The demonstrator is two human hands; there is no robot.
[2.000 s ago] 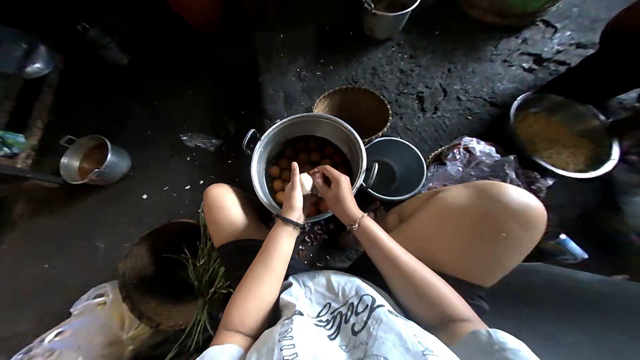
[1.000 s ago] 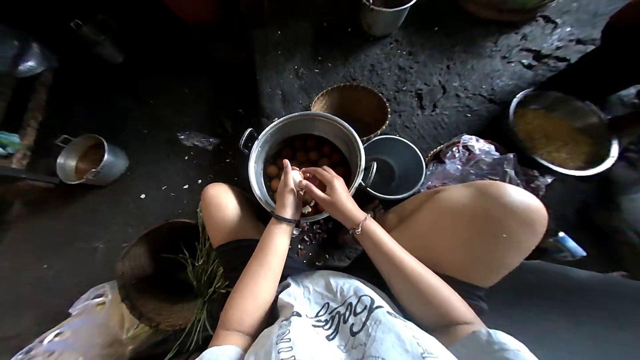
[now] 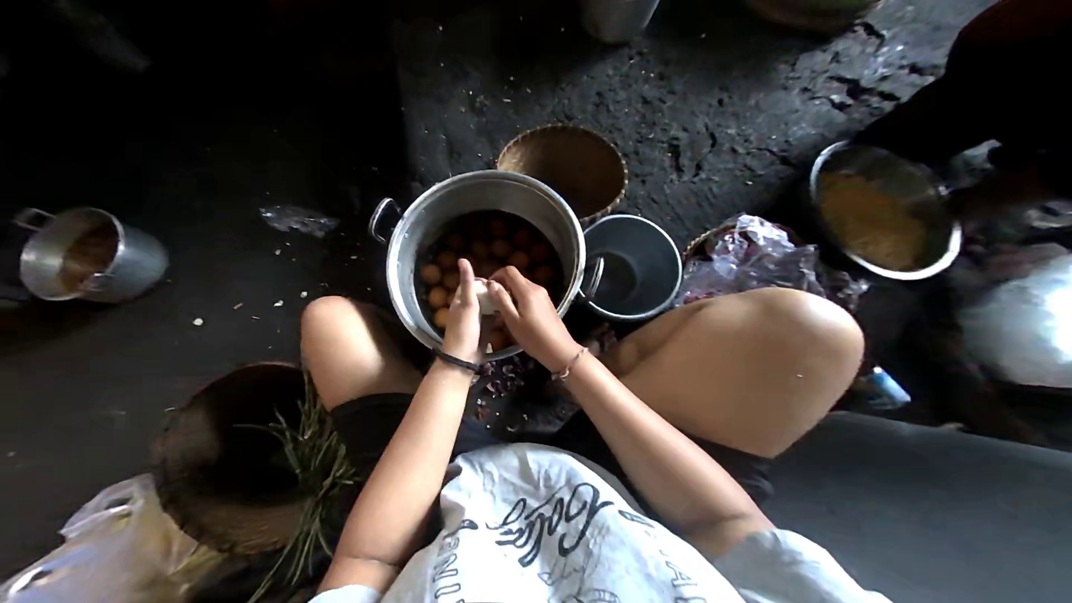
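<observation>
A large metal pot (image 3: 487, 182) with side handles stands between my knees, with several brown eggs (image 3: 500, 249) in dark liquid inside. Over its near side, my left hand (image 3: 465, 311) holds a pale, whitish egg (image 3: 486, 298), partly hidden by the fingers. My right hand (image 3: 529, 318) is at the egg's right side, its thumb and fingers bent against it. Below the pot's near rim, small dark and pale bits lie on the ground.
A woven basket (image 3: 578, 151) and a grey bucket (image 3: 653, 276) adjoin the pot. Crumpled plastic (image 3: 745, 260) lies to the right, beyond it a basin (image 3: 888, 270) of yellowish contents. At left are a smaller metal pot (image 3: 141, 264) and a dark basket (image 3: 201, 494) with green stalks (image 3: 314, 461).
Both hands stay together over the pot around the pale egg. The fingers of my right hand have shifted on it.
</observation>
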